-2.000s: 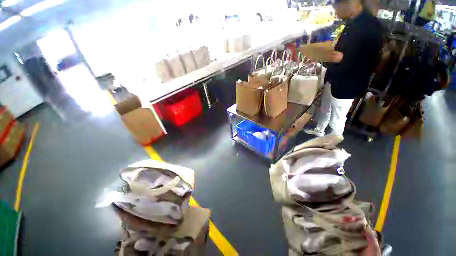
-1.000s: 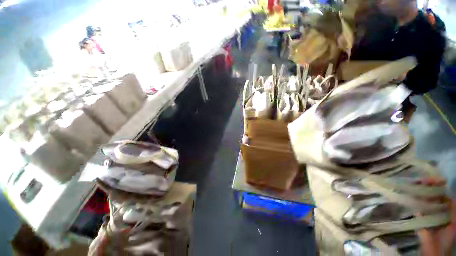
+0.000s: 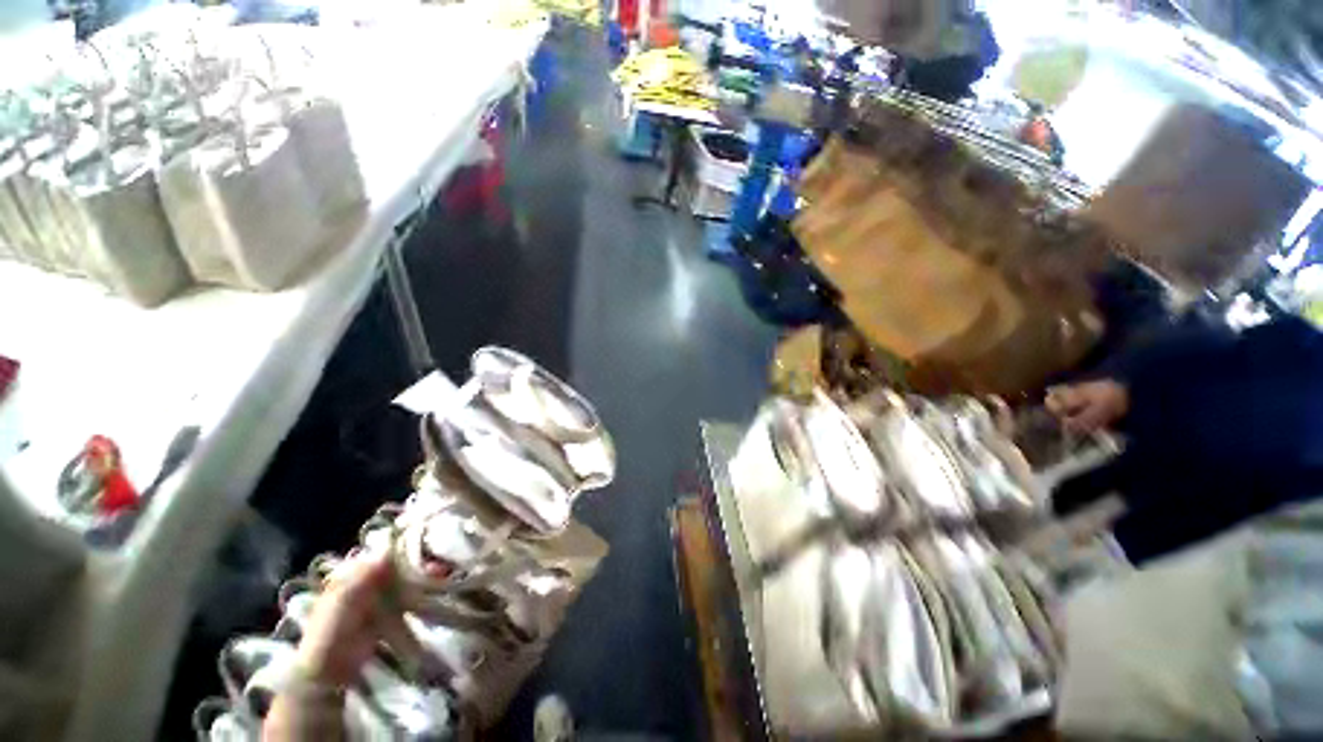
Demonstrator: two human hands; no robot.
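Several beige tote bags [image 3: 501,478] stuffed with white hang in a bunch at the lower left, mouths up. My left hand [image 3: 345,616] is over them, blurred, its fingers closed among the bag handles; the exact grip is partly hidden. More stuffed beige bags [image 3: 921,478] stand in rows on a cart [image 3: 736,580] at the lower right. A plain beige bag panel [image 3: 1161,638] is at the bottom right; what holds it cannot be seen. My right hand is not in view.
A white-covered table [image 3: 276,355] at left bears upright beige bags [image 3: 240,203] and a red item [image 3: 105,471]. A person's hand [image 3: 1088,406] and dark sleeve [image 3: 1219,420] are right of the cart. Brown bags [image 3: 929,276] are behind it. A yellow pile [image 3: 668,76] is farther off.
The view has moved closer to the cart and table. The large bunch of bags formerly upright at right is no longer seen in that place. The left bunch has tilted, and my left hand shows more.
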